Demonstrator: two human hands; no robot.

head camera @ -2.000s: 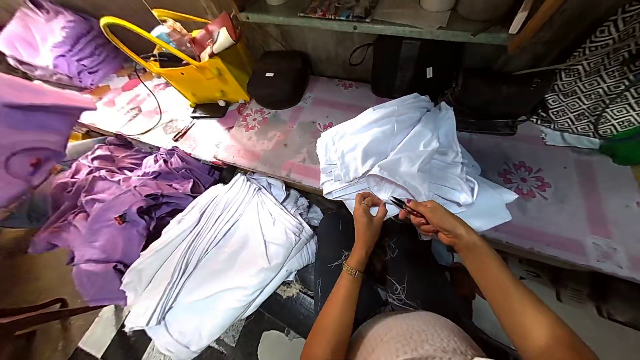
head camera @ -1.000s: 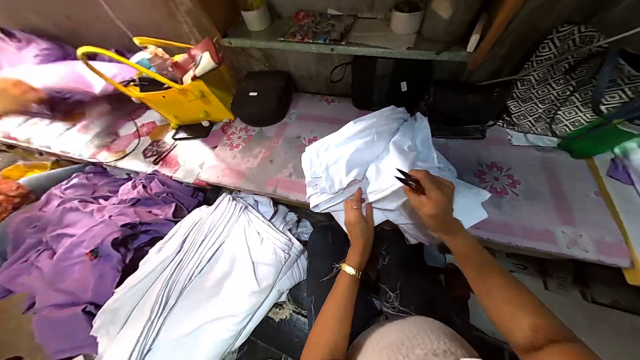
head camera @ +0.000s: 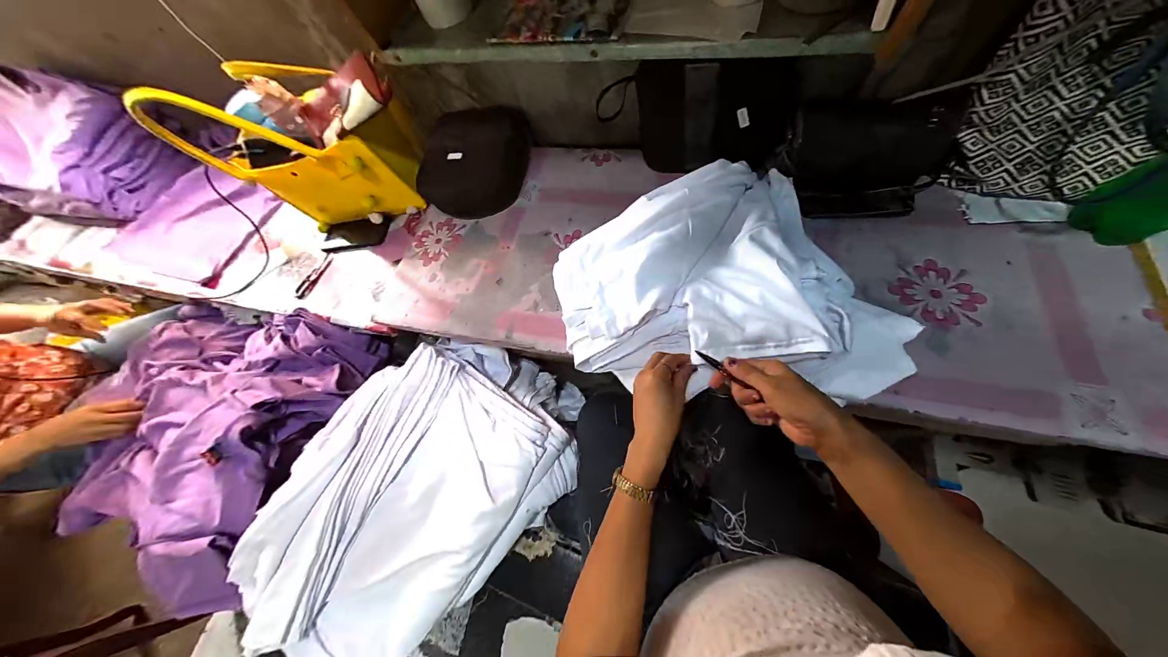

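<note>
A pile of white cloth garments (head camera: 712, 265) lies on the flowered table cover in front of me. My left hand (head camera: 662, 392), with a gold-coloured band at the wrist, pinches the near edge of the white cloth. In my right hand (head camera: 776, 397) is a small dark pair of thread snips (head camera: 714, 363), its tip pointing left at the cloth edge, close to my left fingers. Whether the blades touch the cloth or a thread I cannot tell. Loose thread ends (head camera: 741, 529) lie on my dark-clothed lap.
Folded white garments (head camera: 411, 493) lie at my left, beside purple cloth (head camera: 192, 392). A co-worker's hands (head camera: 96, 420) are at the far left. On the table cover (head camera: 1004, 338) stand a yellow bag (head camera: 319, 182), a black case (head camera: 474, 164) and a black bag (head camera: 712, 109); a shelf (head camera: 620, 50) runs above.
My right hand has come down from over the white cloth to its near edge, beside my left hand. The co-worker's hands now show at the far left.
</note>
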